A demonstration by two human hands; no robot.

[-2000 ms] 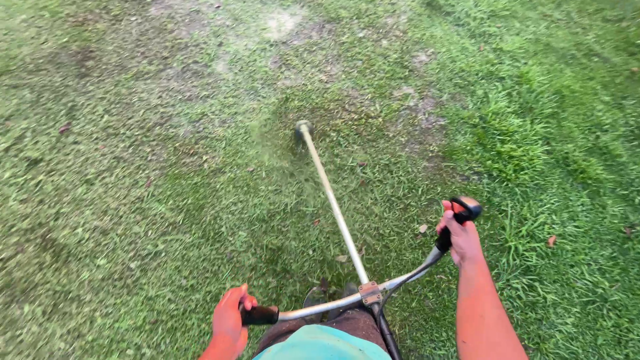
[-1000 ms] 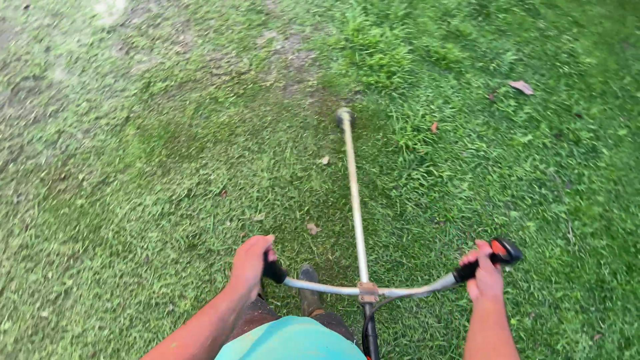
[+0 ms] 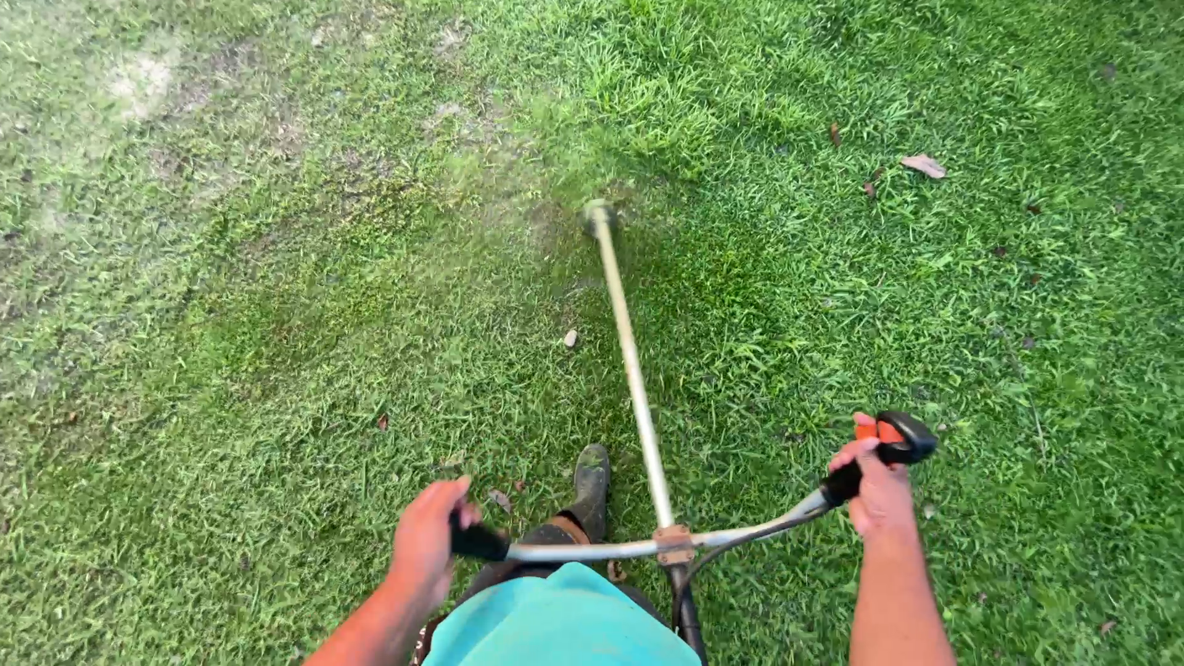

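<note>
A brush cutter with a long straight shaft (image 3: 632, 370) stretches forward from my body. Its head (image 3: 599, 217) is down at the grass, with a blur of clippings around it. A metal handlebar (image 3: 592, 551) crosses the shaft at a rusty clamp (image 3: 674, 545). My left hand (image 3: 430, 527) is wrapped around the black grip (image 3: 479, 540) at the bar's left end. At the right end, my right hand (image 3: 874, 486) holds the black throttle grip (image 3: 842, 483), which has an orange control (image 3: 888, 432). The engine is out of view.
Taller bright green grass (image 3: 925, 277) grows on the right, and shorter grass (image 3: 277, 444) lies left. A pale bare patch (image 3: 143, 83) shows at the upper left. Dry leaves (image 3: 923, 166) are scattered about. A dark boot (image 3: 592, 486) stands left of the shaft.
The cutter head swung right along the grass between the two earlier frames and now sits at the border of the taller grass. Both hands stay on the handlebar. A boot shows further forward.
</note>
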